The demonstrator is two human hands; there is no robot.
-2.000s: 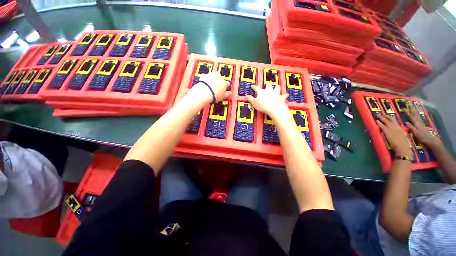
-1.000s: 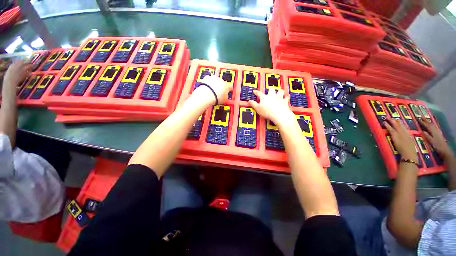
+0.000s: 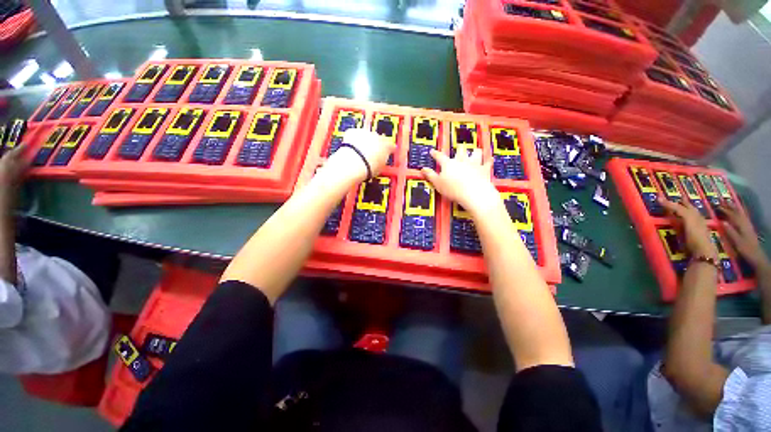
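A red phone tray (image 3: 380,256) lies in front of me on another red tray, with two rows of keypad phones, dark with yellow frames around the screens. My left hand (image 3: 369,152) rests over the upper row at the tray's left, partly hiding the phones there. My right hand (image 3: 461,175) is over the upper row right of the middle, fingers spread on the phones. Neither hand lifts a phone. A lower-row phone (image 3: 418,215) shows fully between my forearms, its screen dark. My right forearm partly hides the lower-right phones.
Stacked trays of phones (image 3: 190,173) lie at left. Small loose parts (image 3: 575,245) lie right of my tray. Tall tray stacks (image 3: 541,84) stand at back right. Another person's hands (image 3: 697,228) are over a tray at far right. A lower red tray (image 3: 173,304) holds loose phones.
My hands have stayed nearly in place over the same phones. The left neighbour's hand came into view and moved to the left edge. The right neighbour's hands shifted slightly over their tray.
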